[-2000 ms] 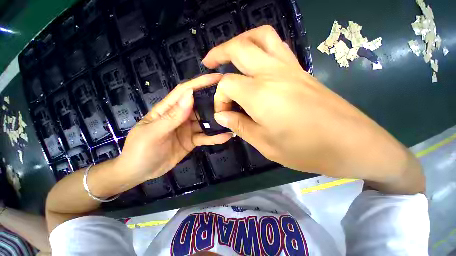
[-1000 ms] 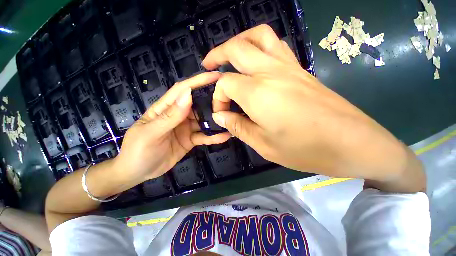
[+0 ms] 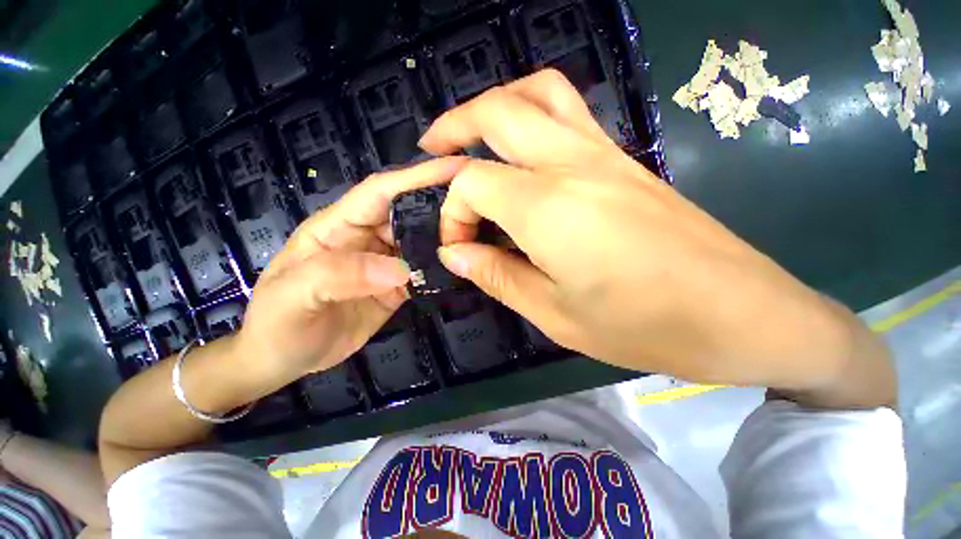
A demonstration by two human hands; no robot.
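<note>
A black phone housing [image 3: 424, 234] is held between my hands above the tray. A small pale piece [image 3: 417, 278] shows at its lower end, beside my left thumb. My left hand [image 3: 321, 279] holds the housing from the left, with a bracelet on the wrist. My right hand [image 3: 527, 200] has its fingertips on the housing's right side and partly hides it; whether they pinch a small part cannot be told. The glossy black blister tray [image 3: 244, 284] lies beneath, with rows of pockets holding similar black housings. Small pale bits lie on two of these housings.
Piles of cream paper scraps [image 3: 738, 97] lie on the dark green bench [image 3: 780, 200] right of the tray, one with a dark strip [image 3: 781, 113]. More scraps [image 3: 34, 265] lie at the far left. Another person's arm [image 3: 53, 479] shows at the lower left edge.
My left thumb has moved down to the housing's lower end, beside the pale piece. The housing has shifted slightly left and more of its face shows. My right hand remains at its right side.
</note>
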